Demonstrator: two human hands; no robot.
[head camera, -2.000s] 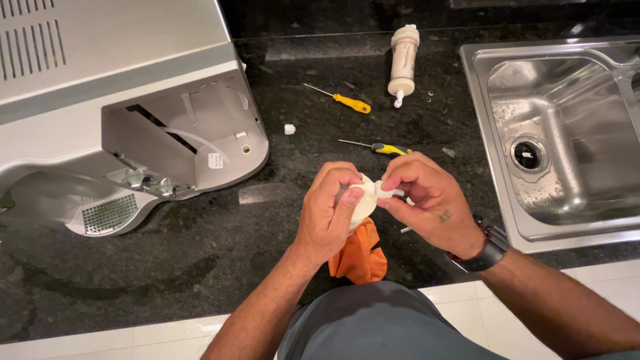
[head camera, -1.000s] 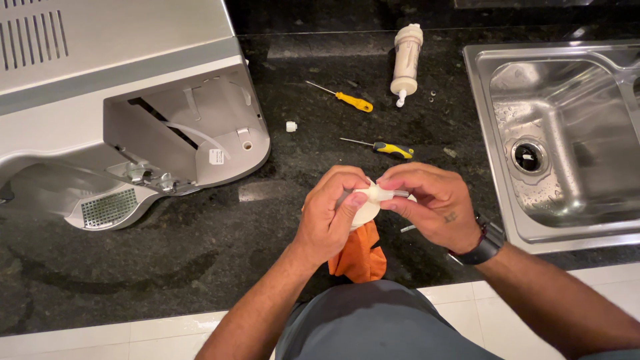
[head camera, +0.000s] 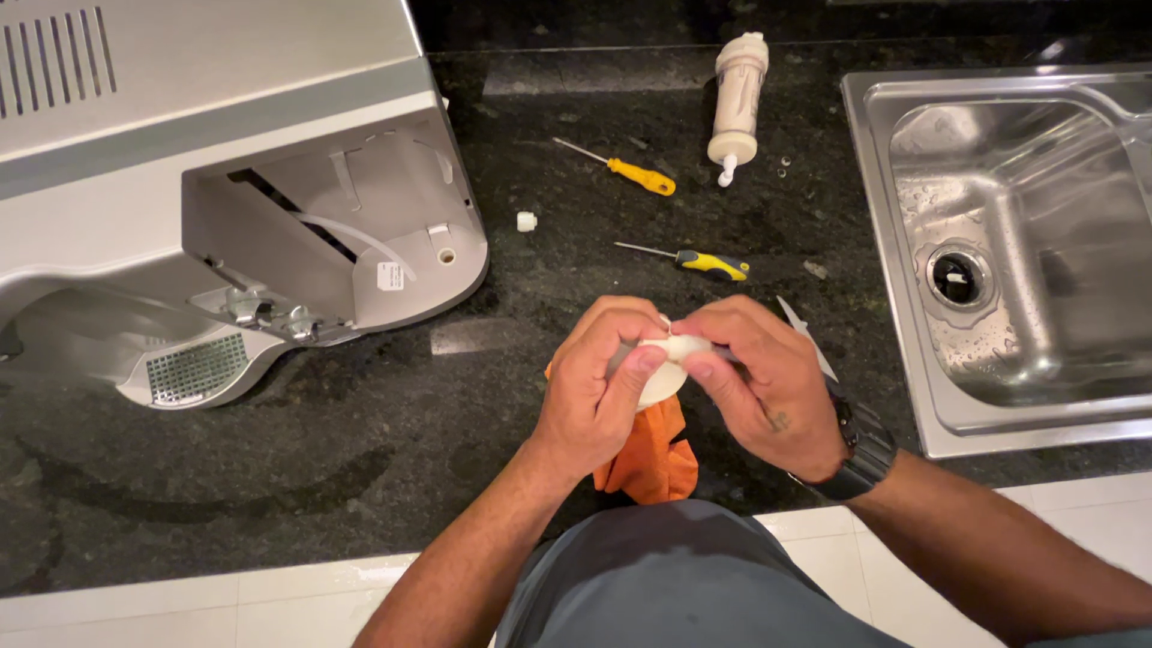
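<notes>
Over the front of the counter, my left hand (head camera: 601, 387) grips a round white plastic part (head camera: 661, 385). My right hand (head camera: 760, 378) pinches a small white fitting (head camera: 688, 346) at the top of that part, so both hands meet there. The fingers hide much of the part and what lies behind it. An orange cloth (head camera: 650, 454) lies just below the hands. Beyond them is a yellow-and-black screwdriver (head camera: 711, 264), and farther back a screwdriver with a yellow handle (head camera: 641, 175). A small white plastic piece (head camera: 526, 221) sits left of the screwdrivers.
A grey and silver water dispenser (head camera: 216, 135) with an opened compartment lies on the left of the dark stone counter (head camera: 360, 477). A white cylindrical filter cartridge (head camera: 738, 99) lies at the back. A knife-like blade (head camera: 807, 337) shows behind my right hand. The steel sink (head camera: 909, 378) is at right.
My hands stay together at the white part, and my right fingers have shifted their hold on the fitting. A pointed blade now shows more beside my right hand.
</notes>
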